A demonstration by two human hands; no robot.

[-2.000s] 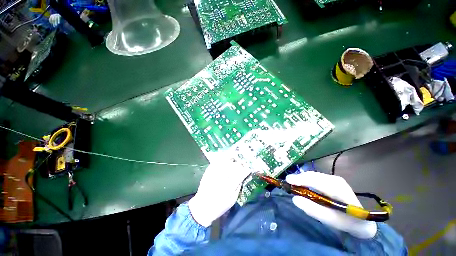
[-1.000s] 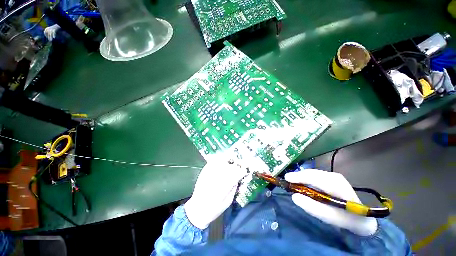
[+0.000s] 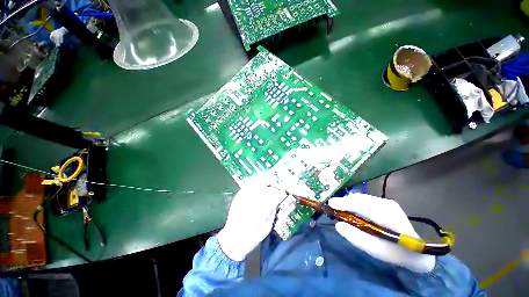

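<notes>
A large green circuit board [image 3: 284, 130] lies turned at an angle on the green bench, its near corner at the bench's front edge, with strong glare on its near half. My white-gloved left hand [image 3: 249, 217] rests at the board's near left edge, fingers closed around the thin solder wire [image 3: 145, 189], which runs in from the left. My white-gloved right hand [image 3: 380, 232] holds the soldering iron [image 3: 362, 223] like a pen. The iron's tip is at the board's near part, just beside my left fingertips. Glare hides the exact contact.
A clear funnel hood [image 3: 154, 43] and a second board [image 3: 278, 17] are beyond. A yellow-black pot [image 3: 406, 68] and divided black tray [image 3: 473, 81] stand right. A black holder with yellow ring [image 3: 78, 180], dark-handled pliers [image 3: 87, 223] and brown-orange panel [image 3: 22, 223] are left.
The view has shifted slightly. Both hands keep their grips. The iron's tip has moved slightly on the board, staying near my left fingertips.
</notes>
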